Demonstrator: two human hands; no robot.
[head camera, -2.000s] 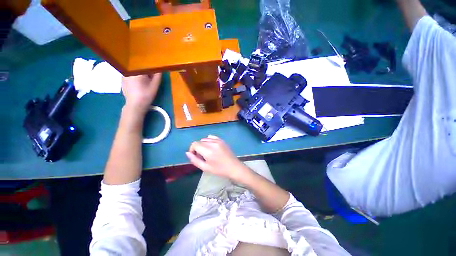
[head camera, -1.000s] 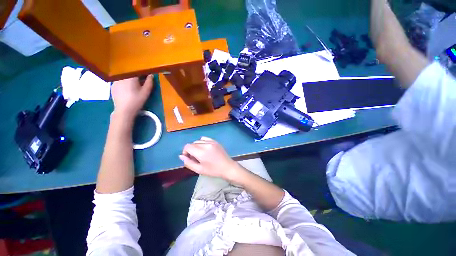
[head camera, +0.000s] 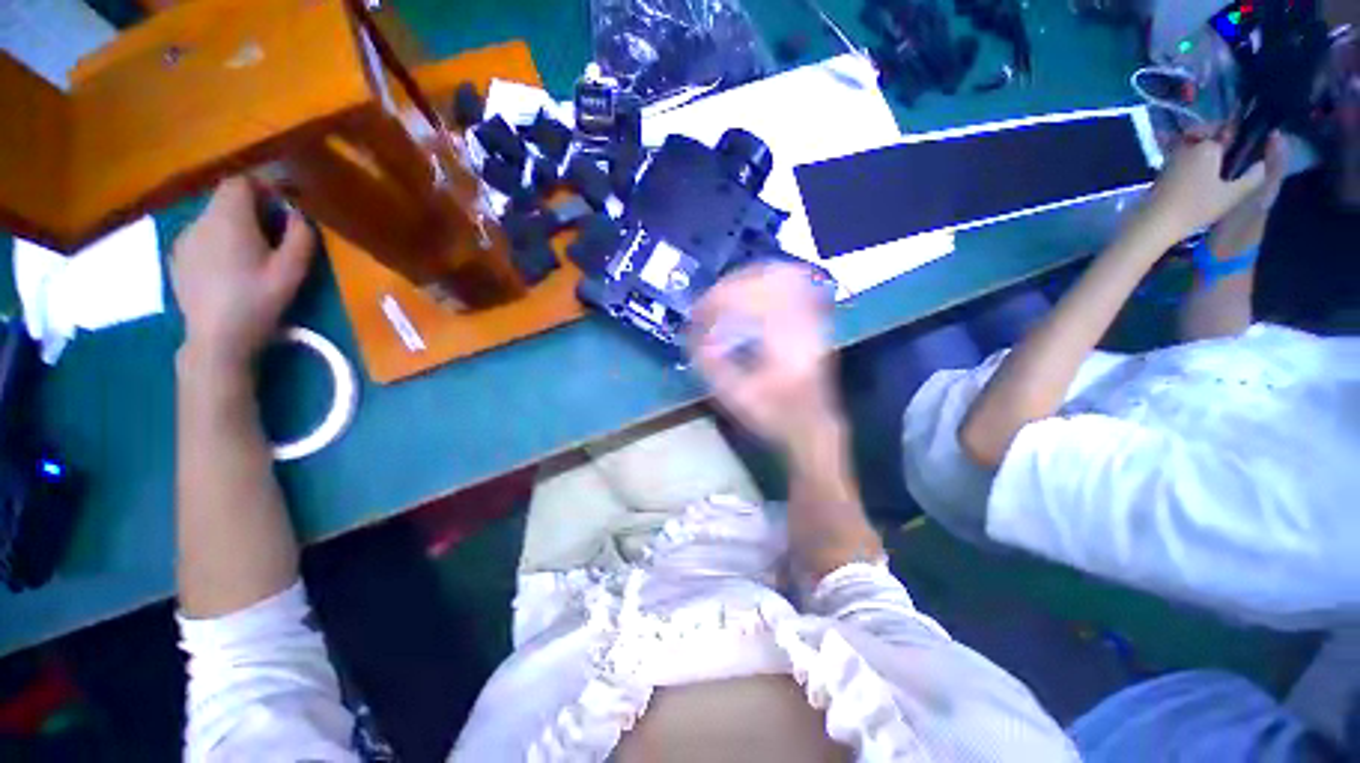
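A black handheld device unit (head camera: 679, 224) lies on white paper (head camera: 843, 112) in front of me. My right hand (head camera: 764, 350) is blurred and over the unit's near right end, covering its stubby grip; I cannot tell whether it grips it. My left hand (head camera: 239, 266) is at the near left side of the orange fixture (head camera: 425, 239), its fingers partly under the fixture's upper arm; something small and dark shows by its thumb, and what it holds is unclear.
Loose black blocks (head camera: 522, 149) lie beside the fixture base. A tape roll (head camera: 316, 395), white tissue (head camera: 90, 283), another black unit (head camera: 30, 462), a long black strip (head camera: 970, 179) and a clear plastic bag (head camera: 679, 45) are on the bench. A neighbouring person's hands (head camera: 1216, 187) hold a black device at right.
My right hand has moved from near my lap, forward and right, onto the black unit. The view has shifted right. The neighbouring person's hands now show together at a black device.
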